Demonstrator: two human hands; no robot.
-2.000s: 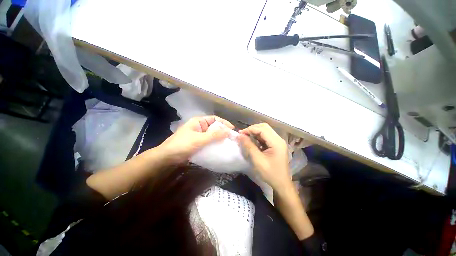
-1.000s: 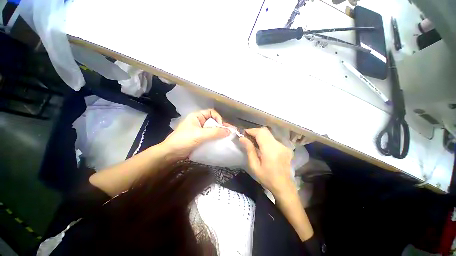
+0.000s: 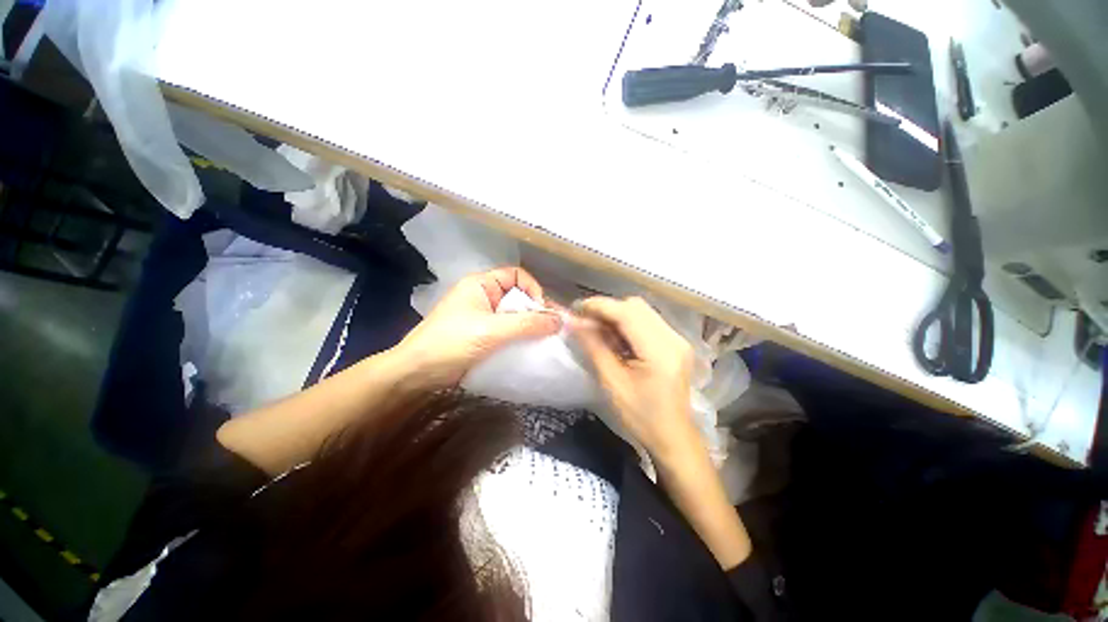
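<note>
A sheer white fabric [image 3: 525,371] hangs from my two hands above the lap, just below the table's front edge. My left hand [image 3: 468,326] pinches a small folded part of it between thumb and fingers. My right hand [image 3: 638,365] is close against that part from the right, with its fingertips blurred. Whether the right fingertips hold the fabric or a small tool cannot be told.
The white table [image 3: 486,109] has a wood-coloured front edge. On its right lie a black-handled screwdriver [image 3: 680,84], a flat black rectangle [image 3: 900,103], a marking pen [image 3: 889,197] and black shears [image 3: 962,280]. A dark navy bin [image 3: 146,365] with white pieces is at left.
Compared with two seconds ago, the table items appear slightly shifted in view. My right fingers have moved slightly left against the folded part since the last frame. My left hand keeps its pinch.
</note>
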